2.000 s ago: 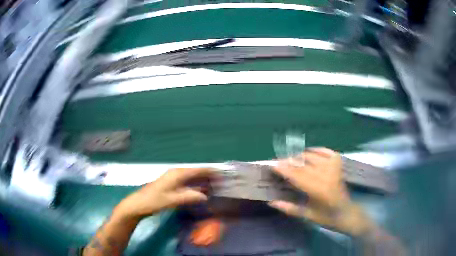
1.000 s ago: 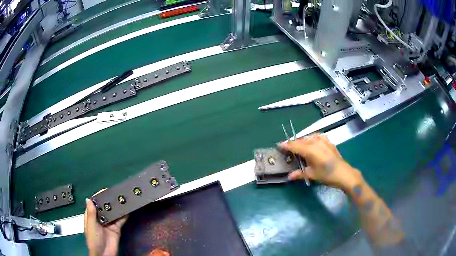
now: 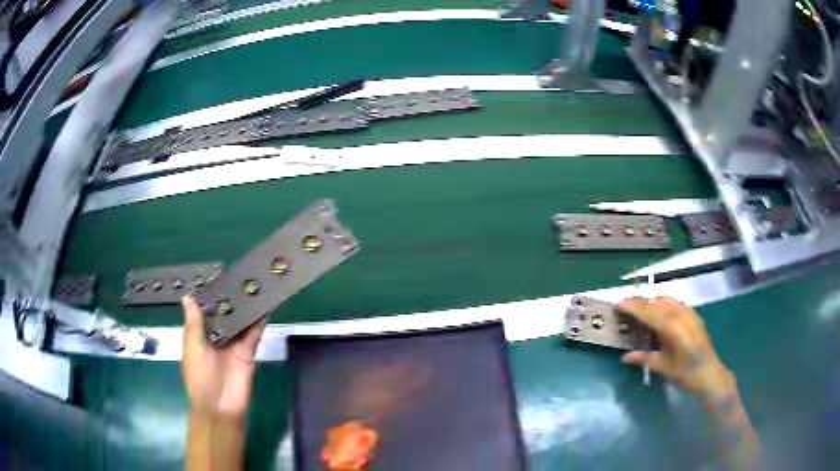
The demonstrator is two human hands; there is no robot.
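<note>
A grey-brown fixture block (image 3: 265, 267) with four round brass-ringed seats is held tilted at its lower left end by my left hand (image 3: 219, 368), above the near rail. My right hand (image 3: 677, 340) grips the right part of another fixture block (image 3: 586, 324) at the near rail on the right; its fingers hide part of the seats. Thin silver tweezers (image 3: 647, 370) are also in my right hand, their ends showing above and below the fingers. The black parts tray (image 3: 451, 405) lies in front of me with reddish specks and an orange-red lump (image 3: 349, 446).
One block (image 3: 612, 232) lies on the green lane at right, another enters the gate (image 3: 723, 228). A block (image 3: 172, 283) lies at left. Several blocks (image 3: 313, 120) lie along the far rail with a black bar (image 3: 332, 93). Metal frames stand at both sides.
The view has turned. Since one second ago, a block has come into the right lane beyond my right hand. My left hand still holds its block, now tilted more steeply. My right hand still grips its block.
</note>
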